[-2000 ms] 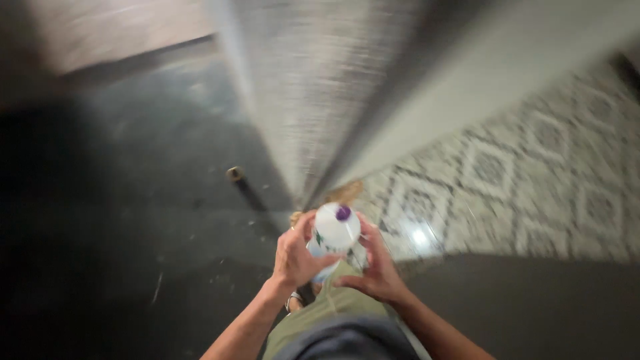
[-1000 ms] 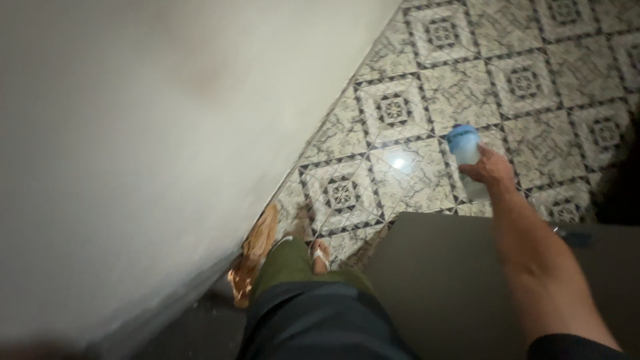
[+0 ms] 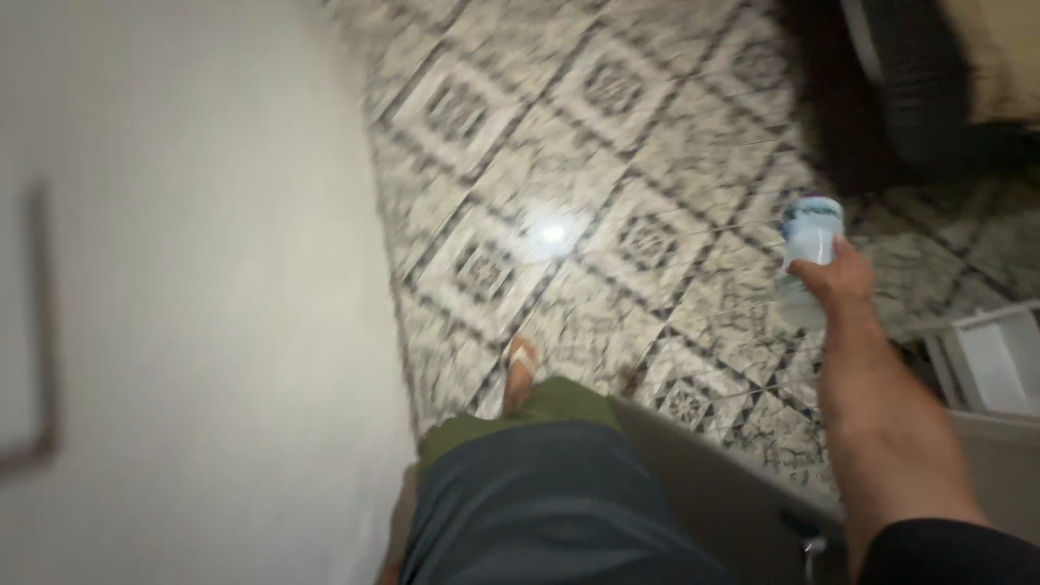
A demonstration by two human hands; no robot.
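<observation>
On the right, my right hand (image 3: 841, 276) is wrapped around the side of a pale blue and white plastic bottle (image 3: 813, 227). The bottle has a purple cap at its far end and a label with writing, blurred. It is held out over the tiled floor, with the arm stretched forward. Of my left side only part of the forearm shows, low beside my shorts at the bottom edge; the left hand itself is out of the picture.
A white wall (image 3: 203, 284) runs along the left. Patterned tiles (image 3: 617, 236) cover the floor. A grey door-like panel (image 3: 731, 487) with a metal handle stands at my right. Beyond it are a white open container or drawer (image 3: 999, 357) and dark furniture (image 3: 918, 89).
Two seconds ago both hands were around the bottle; the left has let go and left the view. The right hand holds the bottle out to the side. The view has moved along the tiled floor.
</observation>
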